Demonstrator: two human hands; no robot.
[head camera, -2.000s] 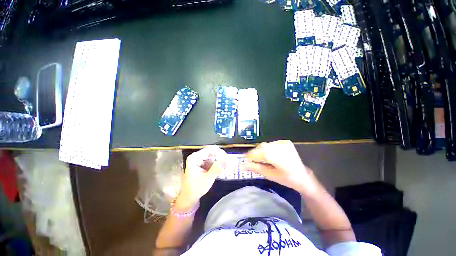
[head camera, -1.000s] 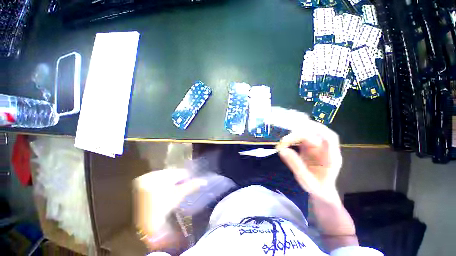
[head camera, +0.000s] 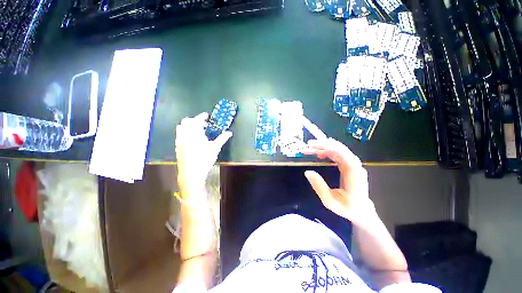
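Observation:
A tilted blue circuit board (head camera: 223, 113) lies at the table's front, left of centre. My left hand (head camera: 196, 146) has its fingers and thumb around the board's lower end and hides that end. To the right, a blue board (head camera: 266, 126) lies beside a board covered by a white keypad sticker (head camera: 291, 121). My right hand (head camera: 345, 180) reaches over the table edge, its fingertips at the covered board's lower end and its thumb spread apart. A narrow pale shape by these fingertips is too blurred to tell as a finger or strip.
White sheets (head camera: 127, 114) overhang the table edge at left. Beside them are a phone (head camera: 83, 104), a small round object (head camera: 53, 96) and a bottle (head camera: 40, 134). A heap of stickered boards (head camera: 366, 74) lies at right, beside tall black trays (head camera: 458, 86). More black trays (head camera: 166, 14) stand far back.
My left hand has moved from the lap up to the tilted board and taken hold of it. The pale sheet and small white piece at my hands no longer show there. My right thumb has opened.

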